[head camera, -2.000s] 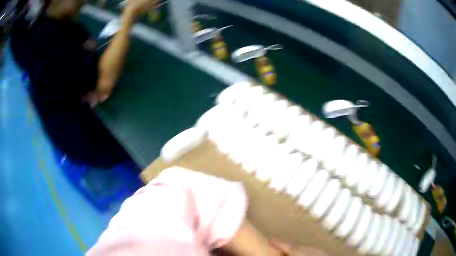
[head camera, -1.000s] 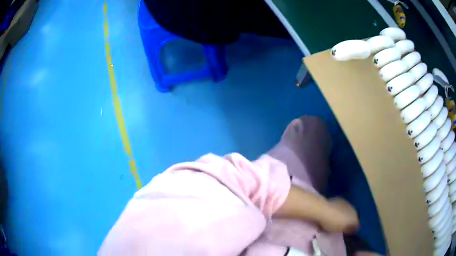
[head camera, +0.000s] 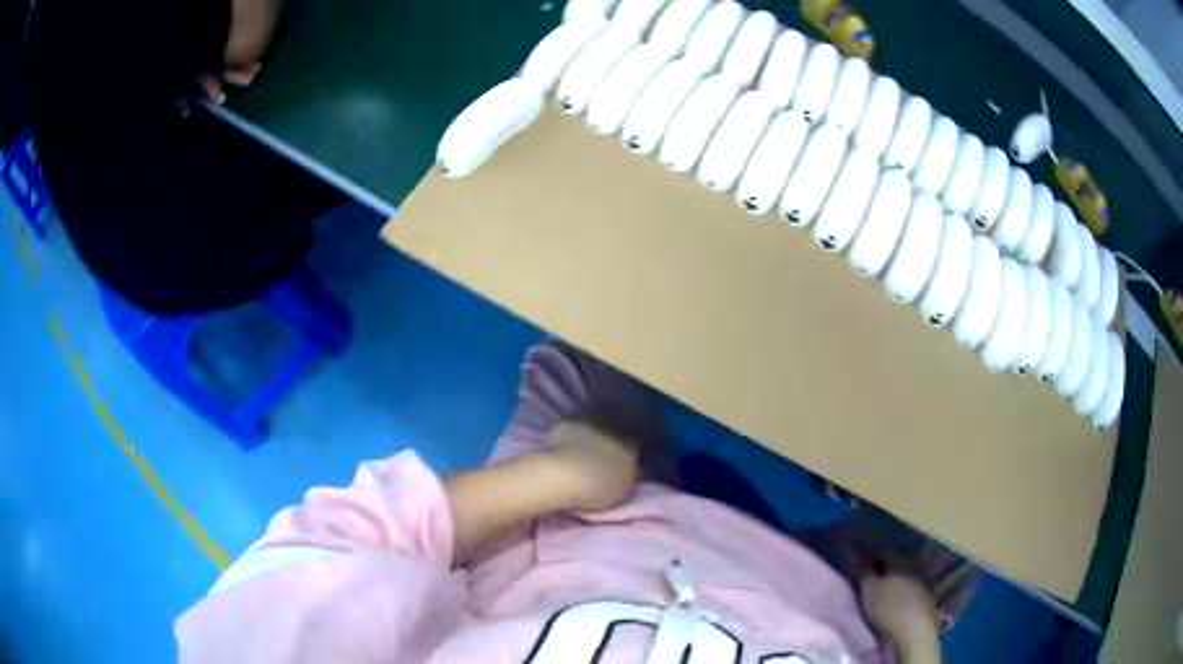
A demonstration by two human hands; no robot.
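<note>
White oval plastic units stand in close rows along the far side of a brown cardboard sheet. One more unit lies at the left end of the rows. Small dark spots show on the near ends of many units. My left hand is over my lap, below the table edge, and off the cardboard. It is blurred and its fingers are not clear. My right hand is low at the right, by my leg, near the table's front edge. Its fingers are dark and partly hidden. Neither hand touches the units.
Beyond the board, a strapped unit with a yellow charm lies on the dark green surface. Another yellow charm is at the top. A second cardboard sheet is at far right. A person in dark clothes sits left on a blue stool.
The view has swung from the floor back to the board, so the rows show across the top again. My left hand remains over my lap; my right forearm now shows at lower right.
</note>
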